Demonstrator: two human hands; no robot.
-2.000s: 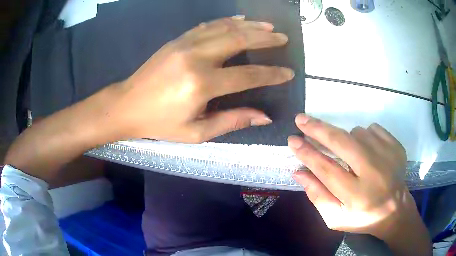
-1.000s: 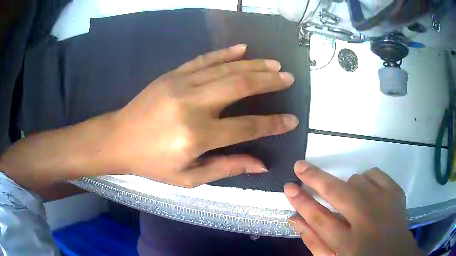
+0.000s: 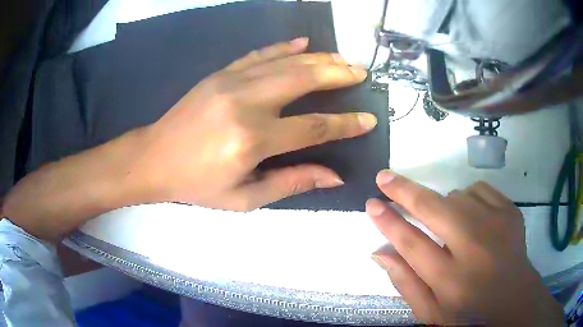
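A dark fabric panel (image 3: 185, 70) lies flat on the white machine table, its right edge running up to the presser foot (image 3: 390, 80). My left hand (image 3: 275, 121) rests flat on the panel with fingers spread, the fingertips near the right edge and the foot. My right hand (image 3: 447, 243) is at the panel's lower right corner, with the index and middle fingertips touching the edge there. The needle tip cannot be made out.
The machine head (image 3: 511, 38) overhangs at the upper right, with a pale cylinder (image 3: 487, 151) below it. Green- and yellow-handled scissors (image 3: 562, 201) lie at the far right. A measuring tape (image 3: 256, 301) follows the curved front edge.
The machine head has come into view as the camera view shifted. The fabric's right edge now passes the presser foot, and more of the table front shows. Both hands keep nearly the same pose.
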